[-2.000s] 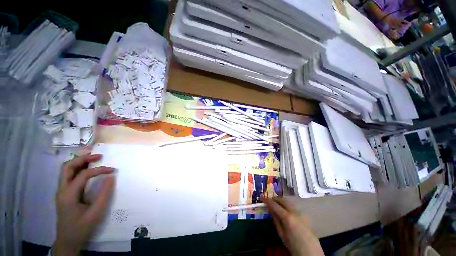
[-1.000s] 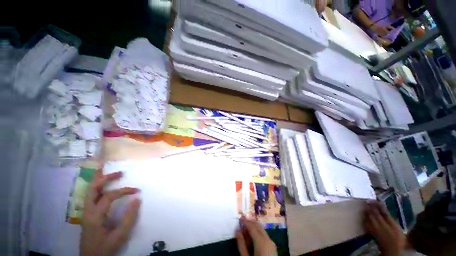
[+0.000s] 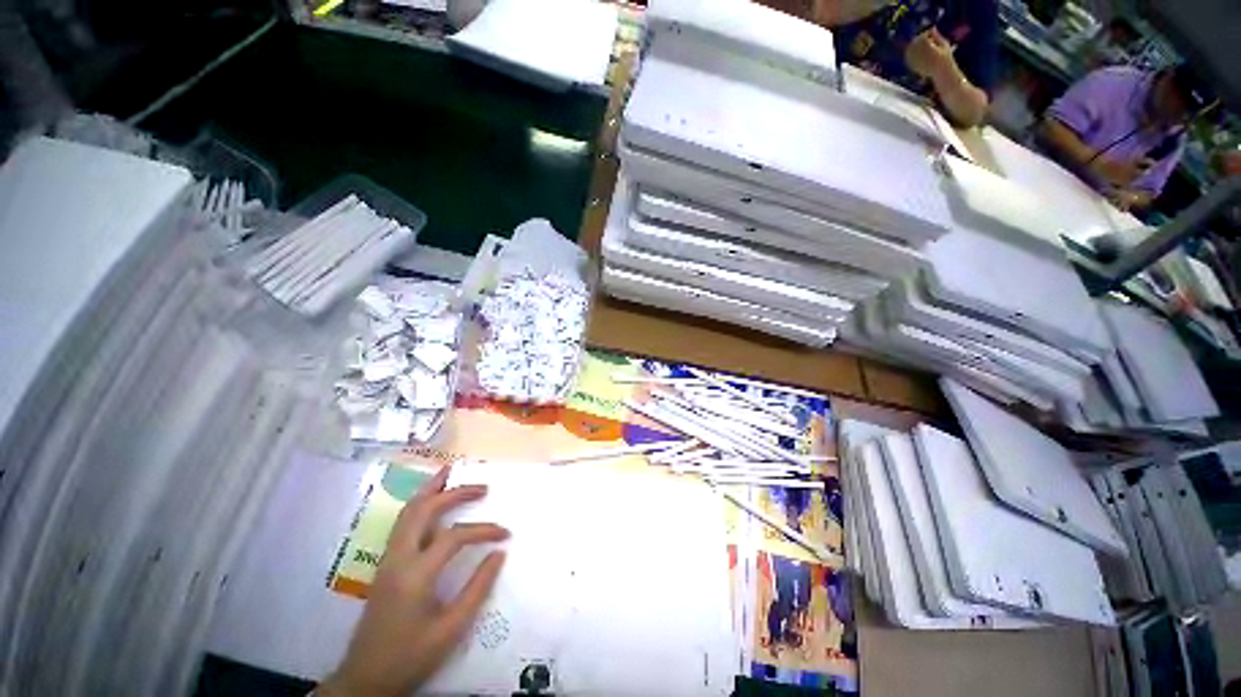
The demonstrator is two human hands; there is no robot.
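A flat white housing panel [image 3: 613, 572] lies in front of me on a colourful printed sheet [image 3: 796, 606]. A dot cluster and a small dark round part show near its lower edge. My left hand [image 3: 429, 586] rests over the panel's left side, fingers apart and curved, with nothing seen in it. Thin white sticks [image 3: 721, 422] lie loose in a fan on the sheet behind the panel. One stick [image 3: 776, 524] lies slightly apart, slanting towards the right. My right hand is out of the picture.
A tub of small parts [image 3: 531, 334] and a pile of larger pieces [image 3: 402, 361] stand behind left. A stick tray [image 3: 327, 252] is beyond. Stacked housings rise at left [image 3: 123, 449], back right [image 3: 776, 177] and right [image 3: 1007, 531]. People sit at upper right.
The view has shifted, bringing in the tall left stack. My right hand, earlier at the panel's right edge, has left the picture. Another hand at the far right is gone. A separate slanting stick now shows.
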